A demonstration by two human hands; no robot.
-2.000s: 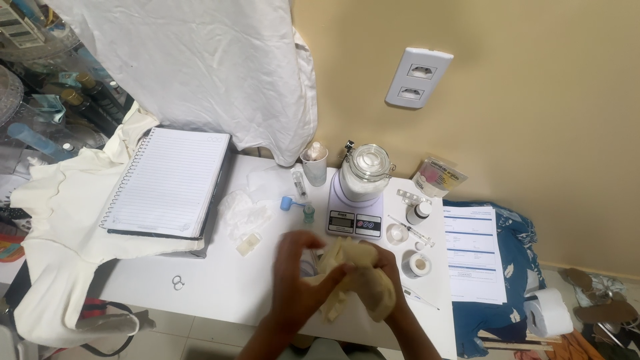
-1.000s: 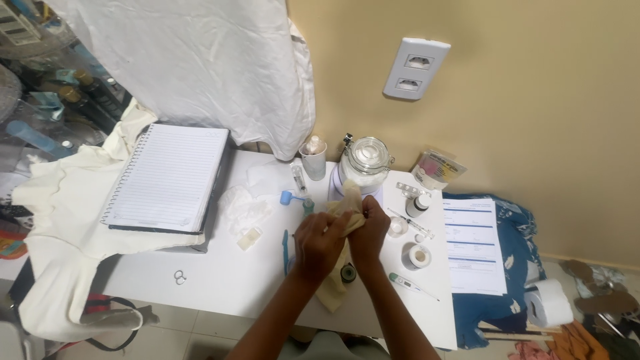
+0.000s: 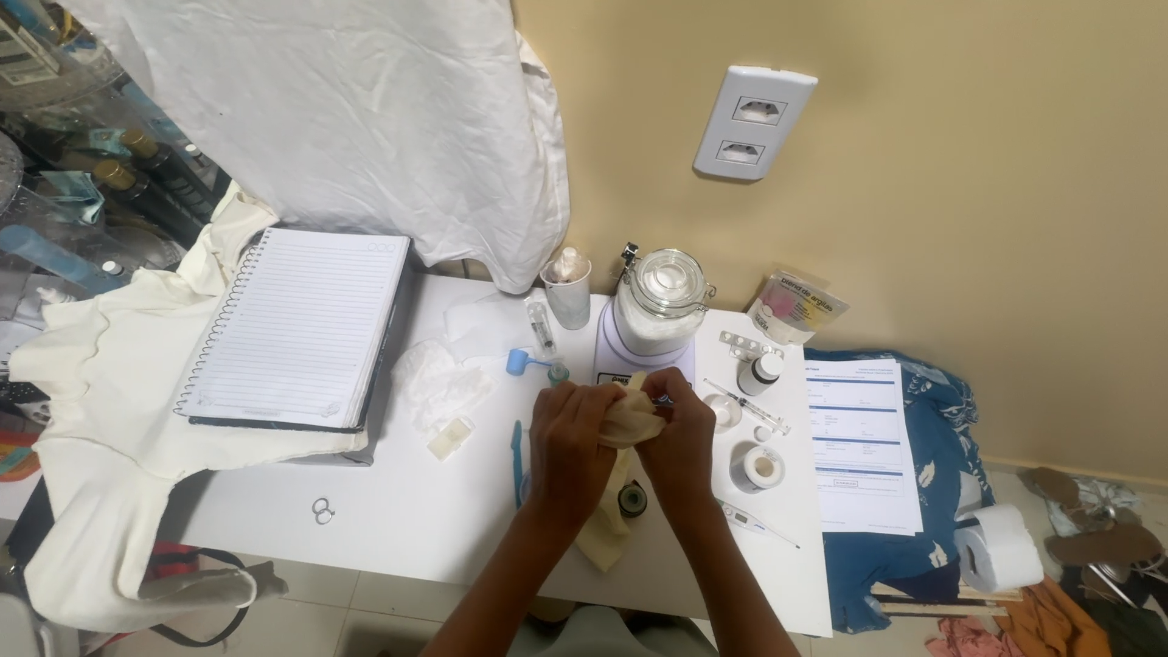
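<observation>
My left hand (image 3: 568, 447) and my right hand (image 3: 677, 438) grip a bunched cream-coloured, stretchy item (image 3: 631, 422), perhaps latex gloves or cloth, over the table's front half. A cream strip (image 3: 602, 540) hangs or lies below them, beside a small dark round container (image 3: 631, 499). Just beyond my hands, a clamp-lid glass jar of white powder (image 3: 659, 306) stands on a kitchen scale (image 3: 606, 351), whose front my hands partly cover. A blue tool handle (image 3: 517, 456) shows left of my left hand. To the right lie a syringe (image 3: 750, 408), a tape roll (image 3: 757, 468) and a digital thermometer (image 3: 757, 523).
A spiral notebook (image 3: 301, 328) lies on the left over white cloth. A paper cup (image 3: 568, 297), a packaged syringe (image 3: 540, 327), a blue scoop (image 3: 526, 361), a capped bottle (image 3: 761, 372) and a pouch (image 3: 792, 308) stand or lie around the jar. Two rings (image 3: 322, 510) lie front left.
Two seconds ago my hands held the cream item nearer the table's front edge; they have moved up toward the scale. The small dark container and thermometer, mostly covered then, now show.
</observation>
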